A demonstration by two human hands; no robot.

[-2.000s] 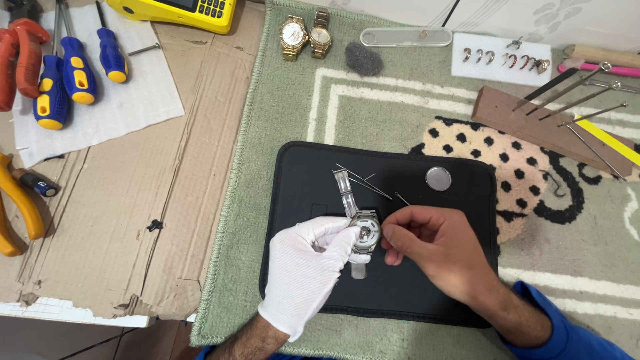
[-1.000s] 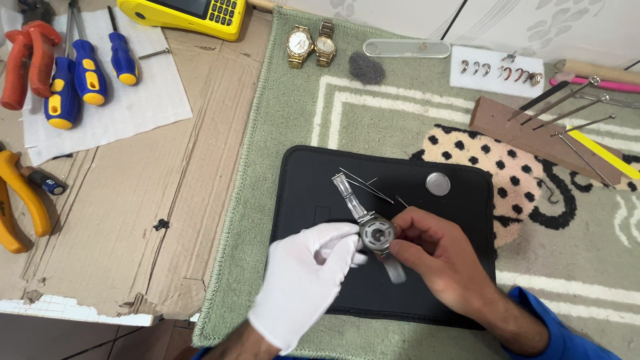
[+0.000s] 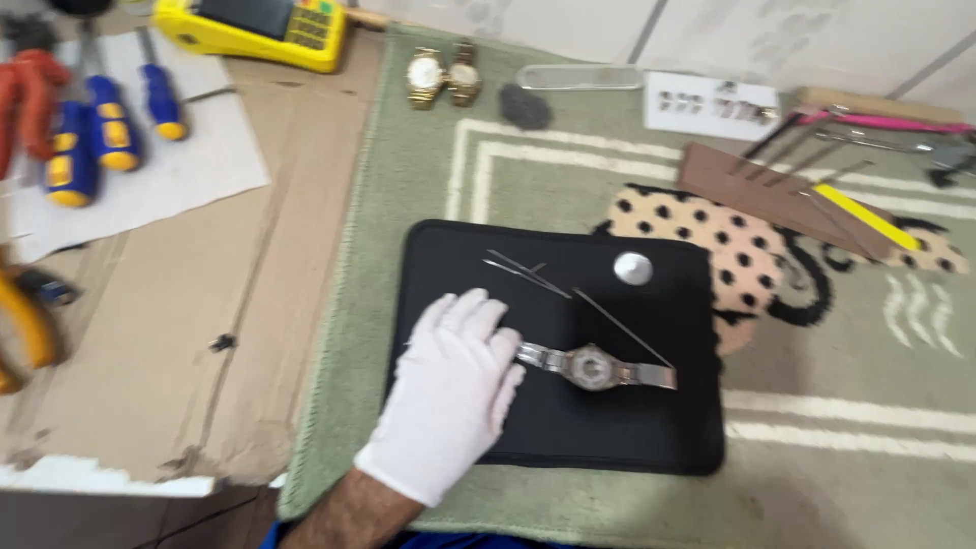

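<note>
A wristwatch with a metal bracelet [image 3: 592, 368] lies on the black mat [image 3: 564, 435], its bracelet stretched left and right. My left hand [image 3: 455, 381], in a white glove, is over the mat's left part, its fingers at the left end of the bracelet; whether they grip it I cannot tell. My right hand is out of view. Above the watch lie thin metal tweezers [image 3: 534, 276], and a slim metal tool [image 3: 621, 328] slants down to the bracelet's right end. A round silvery disc [image 3: 633, 268] rests near the mat's upper right.
Two gold-toned watches [image 3: 425, 76] and a grey fibrous pad [image 3: 524, 107] lie on the green rug [image 3: 366, 305]. Slim tools rest across a brown block [image 3: 762, 191] at right. Screwdrivers [image 3: 110, 130], pliers [image 3: 27, 313] and a yellow card terminal [image 3: 305, 38] are at left.
The watch, held between both hands before, now lies on the mat. My right hand has left the view. My left hand has moved away from the watch case.
</note>
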